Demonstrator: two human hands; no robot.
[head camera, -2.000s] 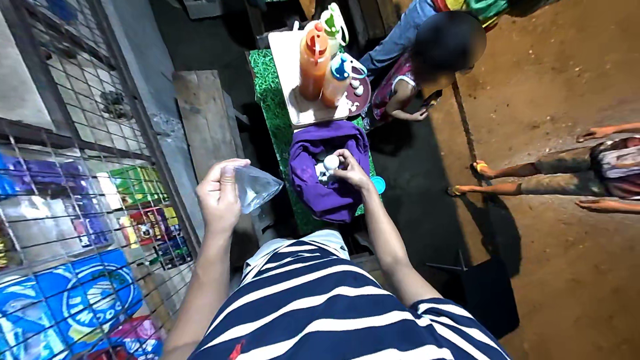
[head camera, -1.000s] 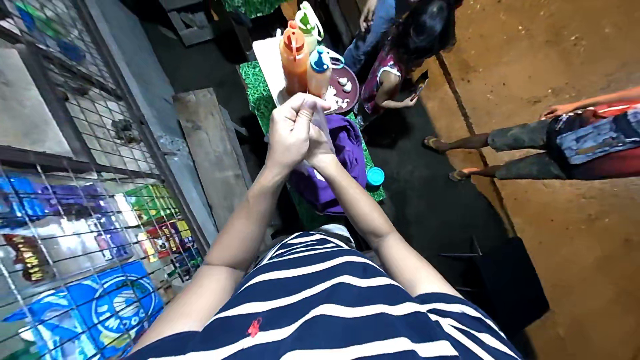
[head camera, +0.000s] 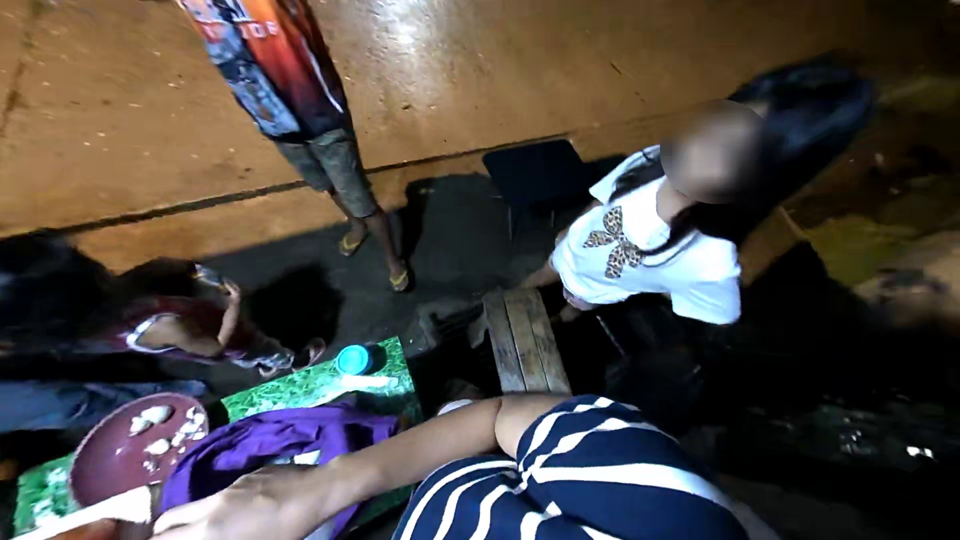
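My right hand (head camera: 240, 506) reaches to the lower left over a purple cloth (head camera: 300, 435); its fingertips are near the bottom edge and blurred, so what they touch or hold cannot be told. Just beyond them lies a maroon plate (head camera: 124, 457) with whitish pieces and bits, apparently shell. The edge of a white board (head camera: 135, 506) shows beside the fingers. A turquoise round container (head camera: 353, 360) stands on the green grass-patterned table cover (head camera: 285, 394). My left hand is out of view.
A wooden bench (head camera: 525, 341) stands beyond my arm, with a person in a white shirt (head camera: 645, 240) next to it. Another person (head camera: 330, 157) stands on the ground past the table. A small person (head camera: 187, 330) is at the left. A dark chair (head camera: 536, 169) stands farther back.
The view has swung strongly to the right. My two hands, together above the table one second ago, are no longer both visible; my right arm now stretches to the lower left.
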